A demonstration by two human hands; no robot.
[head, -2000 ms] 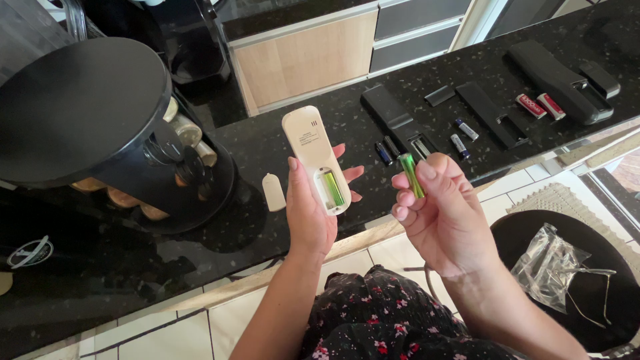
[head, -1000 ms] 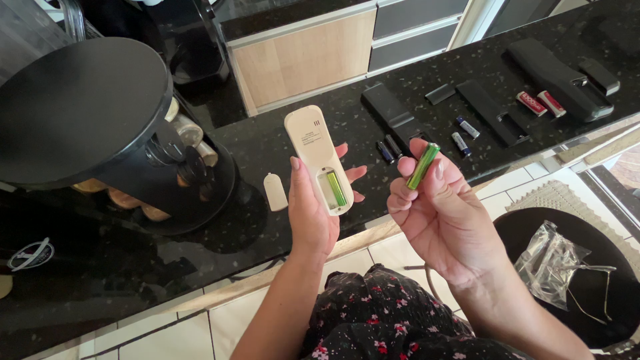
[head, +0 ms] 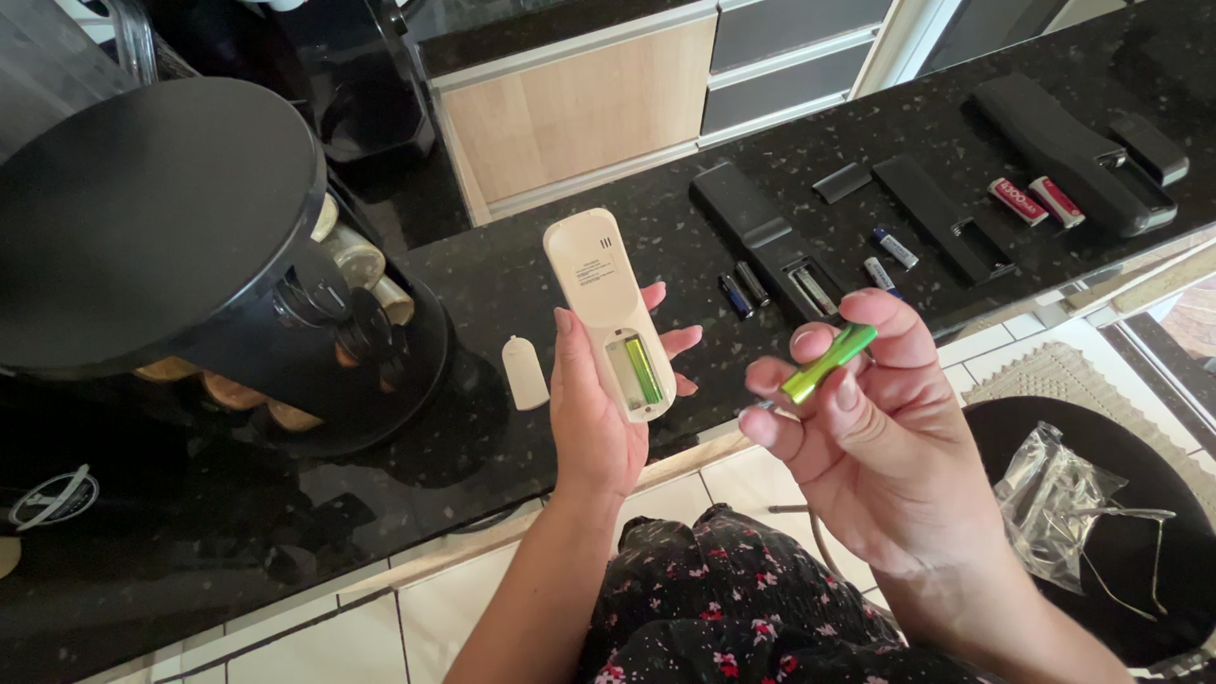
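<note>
My left hand [head: 600,408] holds a white remote control [head: 597,275], its back up and its battery bay uncovered. One green battery [head: 644,370] lies in the right side of the bay; the left side is vacant. Between the thumb and fingers of my right hand [head: 883,437] is a second green battery [head: 829,364], tilted, to the right of the remote. The white battery cover [head: 524,372] rests on the dark counter, left of my left hand.
Black remotes [head: 750,214] [head: 936,214] [head: 1054,142] lie along the granite counter [head: 494,275], with loose batteries [head: 895,248] and red batteries [head: 1017,201] beside them. A round black spice rack [head: 161,218] stands left. A dark stool [head: 1130,579] below holds a clear plastic bag [head: 1054,503] and eyeglasses [head: 1129,513].
The green battery in my right hand has gone from nearly upright to slanted, turned between the fingers. My left hand and the white remote have stayed nearly still.
</note>
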